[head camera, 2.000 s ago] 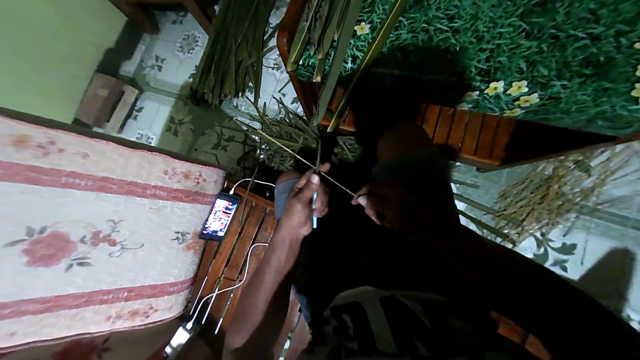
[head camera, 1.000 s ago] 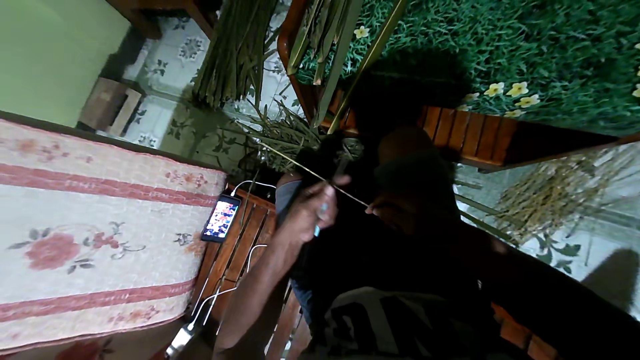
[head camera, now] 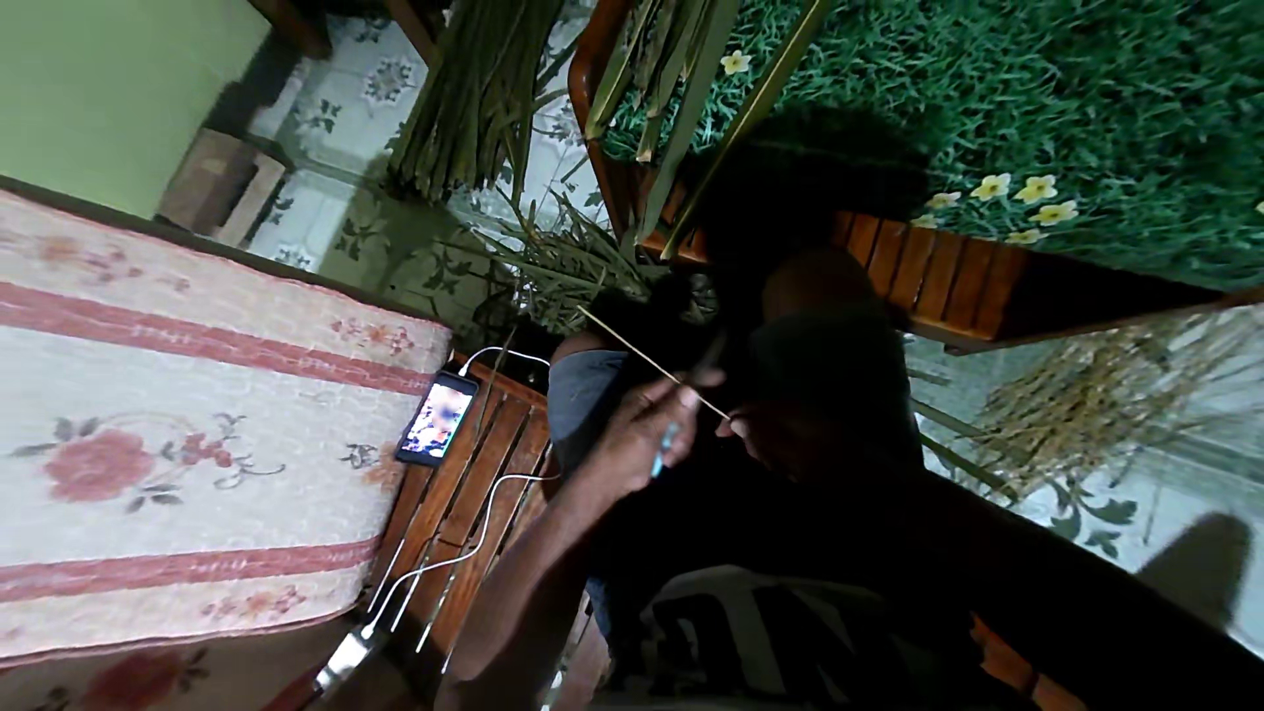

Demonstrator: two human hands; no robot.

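My left hand (head camera: 647, 434) is closed around a light blue handle (head camera: 665, 450), and a blurred dark blade (head camera: 711, 357) rises beyond its fingers. It looks like a small knife. A thin pale plant strip (head camera: 632, 346) slants down past the fingers of that hand, over my dark-clothed lap. My right hand (head camera: 741, 430), mostly in shadow, pinches the strip's lower end. Green leaf scraps (head camera: 583, 262) lie in a heap on the floor beyond my knees.
Long leaves (head camera: 681, 109) hang over the wooden bench's edge (head camera: 928, 267), beside a grass-patterned cover (head camera: 987, 99). Bundled leaves (head camera: 474, 99) are at upper left, dry strips (head camera: 1076, 405) at right. A phone (head camera: 437, 420) with a white cable (head camera: 484, 523) lies by a floral mattress (head camera: 197, 434).
The strip's far end has come closer to my hands, and less of its length shows beyond my left hand. Both hands stay close together over the lap.
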